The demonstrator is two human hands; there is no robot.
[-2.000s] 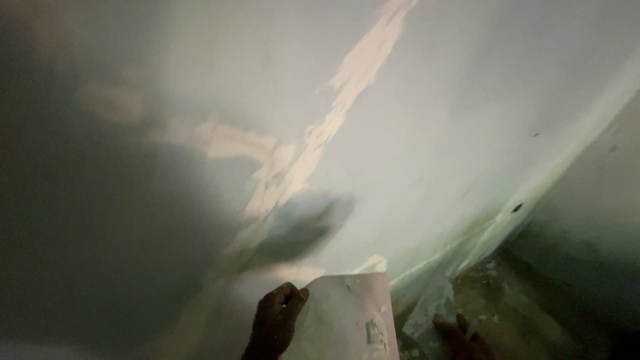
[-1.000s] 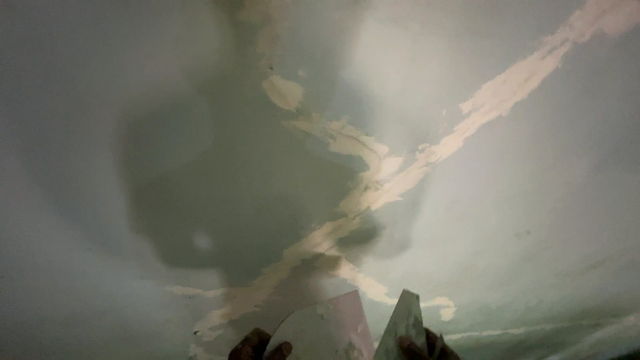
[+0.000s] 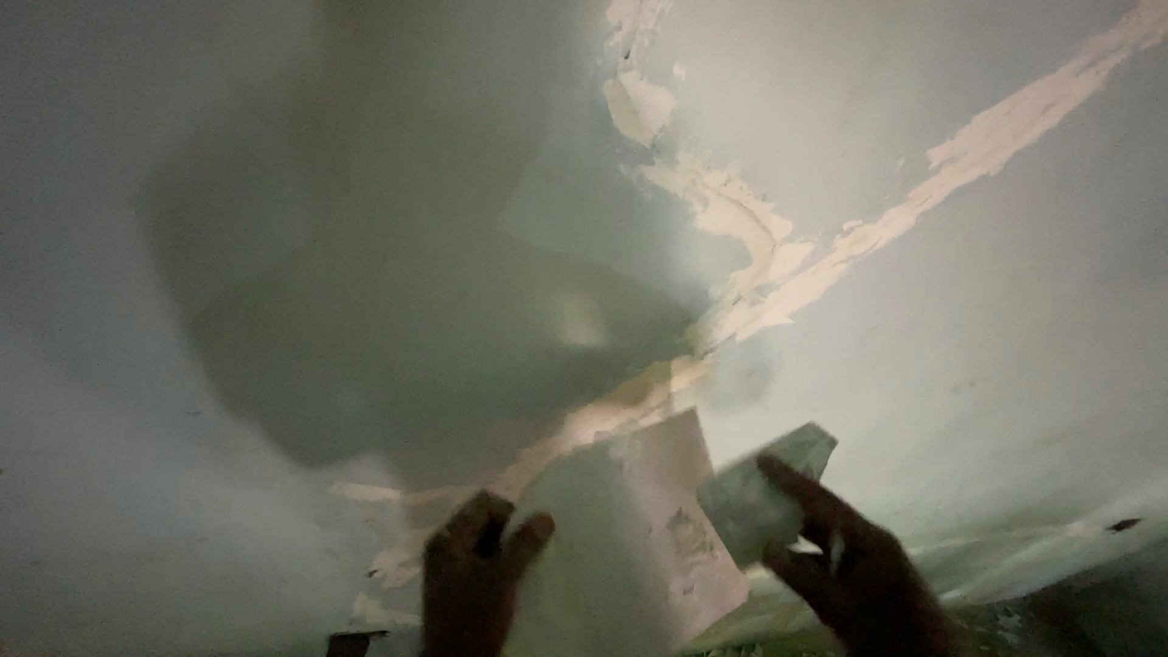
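Note:
My left hand [image 3: 484, 566], at the bottom centre, grips the left edge of a wide flat plate [image 3: 593, 547] with a pinkish, filler-smeared strip along its right side. To its right, my right hand [image 3: 849, 547] holds a smaller flat spreader blade [image 3: 766, 502] between thumb and fingers. The blade's left corner meets or overlaps the plate's right edge; whether they touch is unclear. Beyond both, bands of pale filler [image 3: 812, 274] run across a smooth grey-green plastered surface [image 3: 912, 383], one diagonal and one curved branch [image 3: 730, 201] joining it.
A large shadow falls over the left and middle of the surface. At the lower right the surface meets a darker area [image 3: 1077, 602] along an edge, with a small dark spot [image 3: 1124, 525] near it. A small dark object [image 3: 356, 643] shows at the bottom left.
The view has shifted. Both hands now show higher in the frame with their tools. The blade, upright beside the plate a second ago, is now tilted and close against the plate's edge.

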